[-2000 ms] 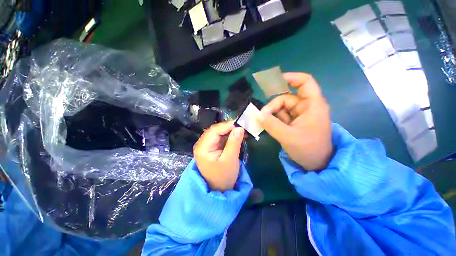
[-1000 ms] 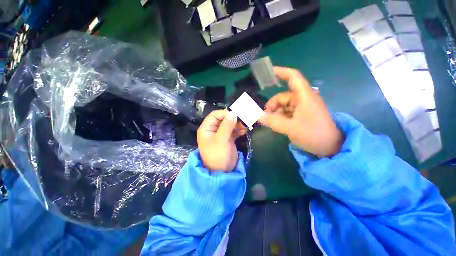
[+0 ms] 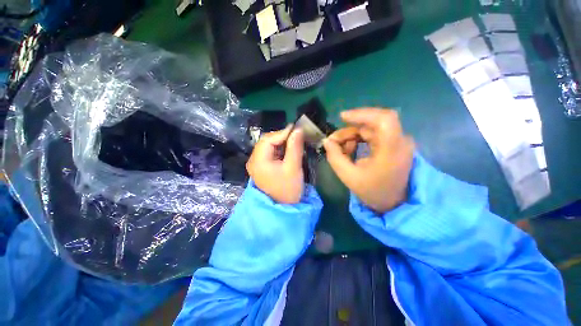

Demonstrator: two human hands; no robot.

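Note:
My left hand [image 3: 278,167] pinches a small black part with a pale grey face [image 3: 309,132] between thumb and fingers, tilted, in front of my waist. My right hand [image 3: 372,156] is just to its right, thumb and a finger pinched at the part's right corner; its index finger is raised and curled above. Whether the right fingers hold a separate adhesive piece is hidden. Loose black parts [image 3: 310,109] lie just beyond the hands.
A large crumpled clear bag [image 3: 121,213] with dark contents fills the left. A black box [image 3: 255,75] holding pale-faced squares stands beyond the hands, by a round perforated disc [image 3: 304,76]. Pale adhesive strips [image 3: 494,95] fan out at right on the green bench [image 3: 408,79].
The separate grey piece held up by my right index finger no longer shows there. The part in my left hand has turned from a flat white face to a tilted grey one.

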